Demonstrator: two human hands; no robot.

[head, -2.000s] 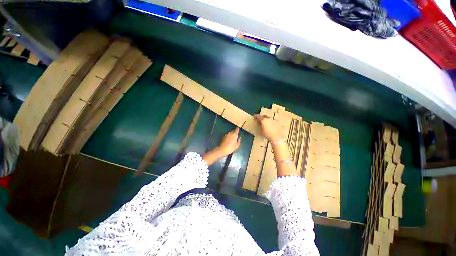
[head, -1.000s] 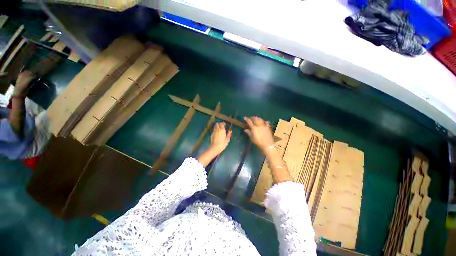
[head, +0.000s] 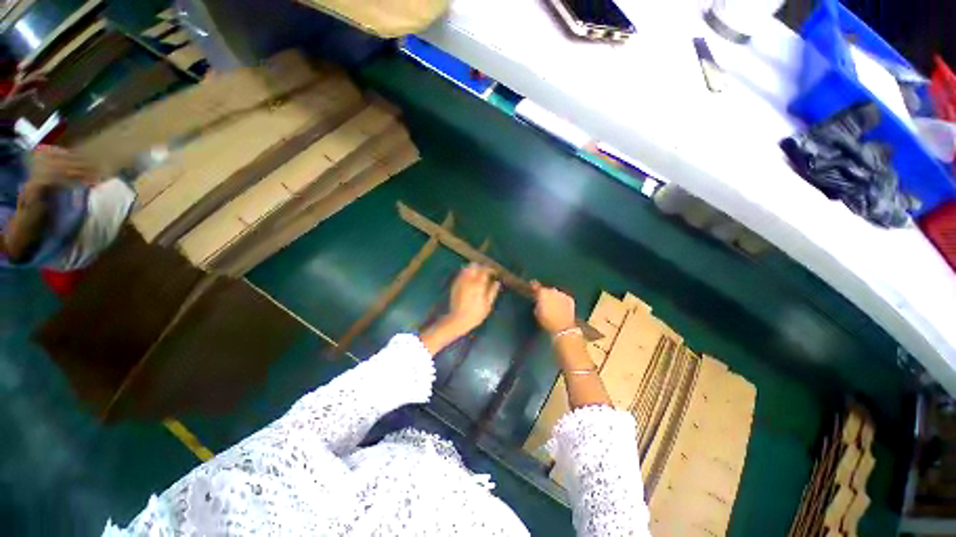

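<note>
A long slotted cardboard strip [head: 449, 240] stands on edge, crossing several other strips [head: 393, 288] that run toward me on the green bench, forming a comb-like partly built grid. My left hand [head: 474, 297] grips the long strip near its middle, at a crossing. My right hand [head: 555, 309] holds the same strip farther right, with its end showing past the hand. The fingertips are partly hidden and the crossings under my hands are unclear. The right-hand strip stack [head: 697, 441] lies flat beside my right forearm.
The left-hand strip stack [head: 299, 173] lies at the bench's left end above an open brown carton [head: 168, 325]. A person's arm [head: 42, 205] is at far left. A white shelf [head: 671, 115] with a blue bin [head: 865, 94] overhangs the back. A stepped bundle [head: 847, 477] lies far right.
The long strip has turned from flat-faced to on edge across the other strips. Both hands stay on it, and my right hand has closed more tightly. The view has shifted and tilted.
</note>
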